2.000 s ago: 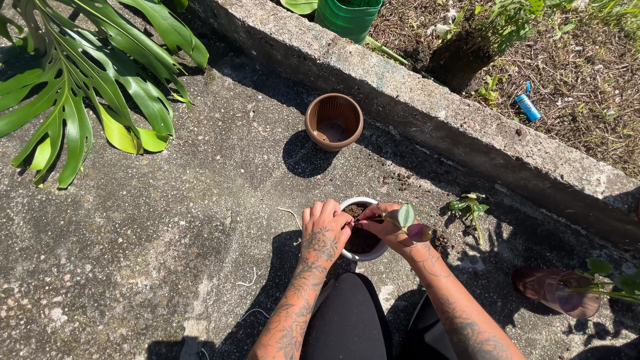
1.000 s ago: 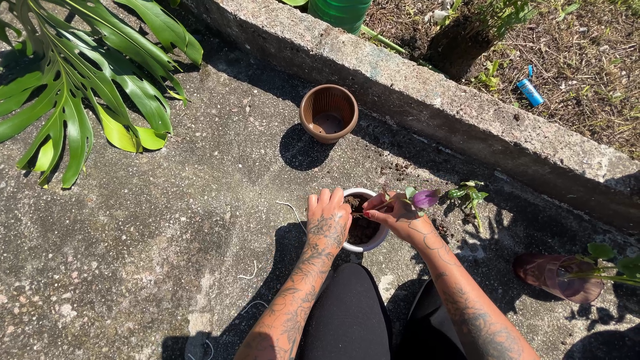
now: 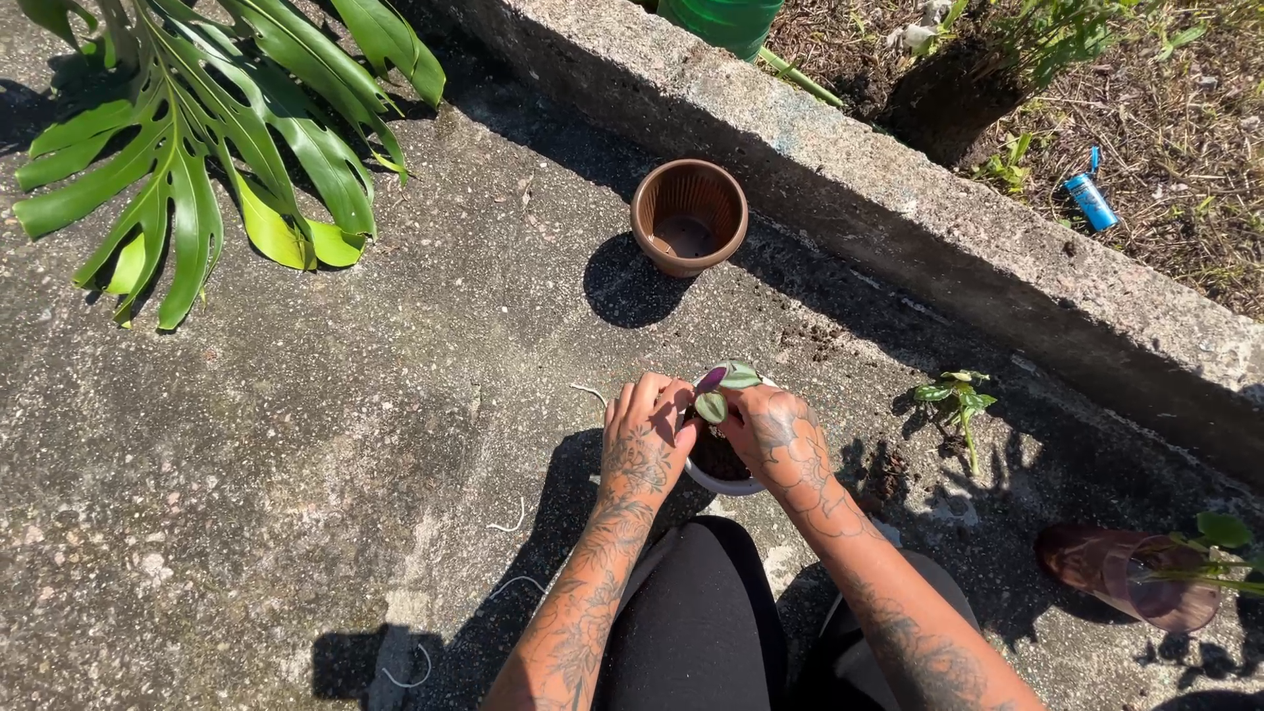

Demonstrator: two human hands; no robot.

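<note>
A small white pot (image 3: pixel 726 486) with dark soil stands on the concrete just in front of my knees. Both hands are over it. A cutting with green and purple leaves (image 3: pixel 711 406) rises between them, above the pot's far side. My right hand (image 3: pixel 775 430) is at the cutting's stem, its fingertips partly hidden behind the leaves and the hand. My left hand (image 3: pixel 647 425) lies at the pot's left rim with its thumb over the soil; whether its fingers pinch the stem is hidden. Beyond the pot stands a brown ribbed plastic pot (image 3: pixel 688 217) with nothing planted in it.
A low concrete curb (image 3: pixel 849 163) runs diagonally behind the pots. At right lie a leafy cutting (image 3: pixel 958 405) and a tinted glass vase (image 3: pixel 1126 578) with stems. Large monstera leaves (image 3: pixel 188 148) spread at upper left. Beyond the curb are a green container (image 3: pixel 726 22) and a blue lighter-like object (image 3: pixel 1090 201).
The cutting's leaves have gone from the right side of my right hand to between my two hands, now upright over the pot. My right hand has shifted toward my left.
</note>
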